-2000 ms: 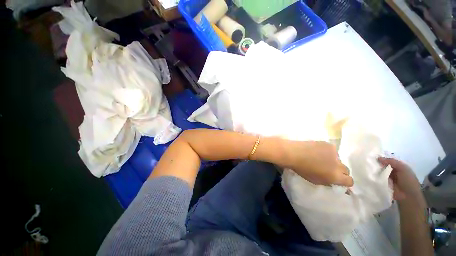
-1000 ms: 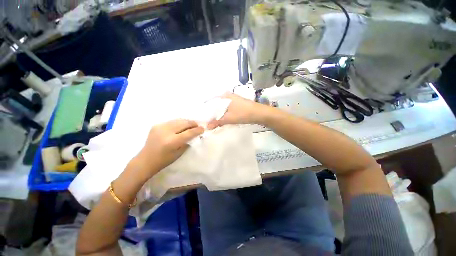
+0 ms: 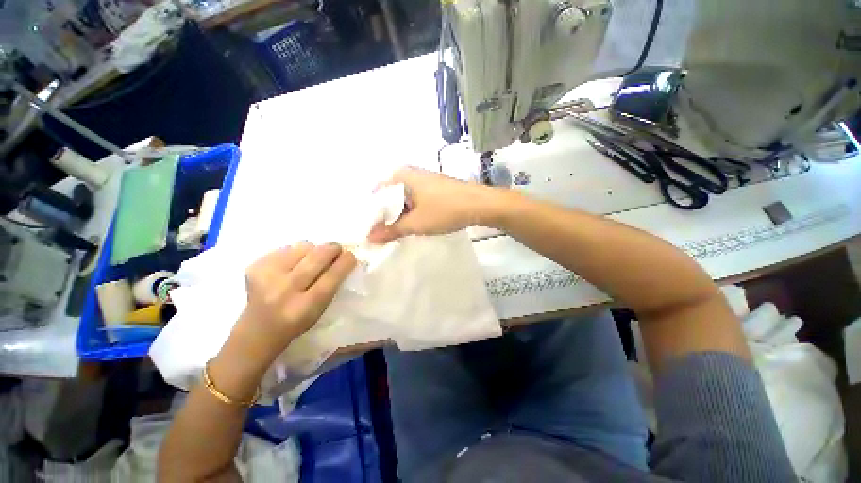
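A white to cream cloth workpiece (image 3: 430, 297) lies on the white table and hangs over its front edge. My left hand (image 3: 297, 283), with a gold bracelet at the wrist, pinches the cloth from the left. My right hand (image 3: 422, 206) grips a raised fold of it, close beside the left hand. The fingertips of both hands are partly hidden by cloth. The presser foot and needle (image 3: 486, 168) are just right of my right hand, with no cloth seen under them.
The sewing machine head (image 3: 529, 57) stands at the back right. Black-handled shears (image 3: 682, 179) and dark snips (image 3: 623, 158) lie under its arm. A small brown square (image 3: 777, 212) lies near the printed ruler (image 3: 538, 281). A blue bin (image 3: 227, 189) with thread spools is left. White cloth (image 3: 793, 401) is low right.
The view first swung from the lap and bin side to the machine. Since then my hands have moved slightly apart, both still on the cloth, and the machine appears a little closer.
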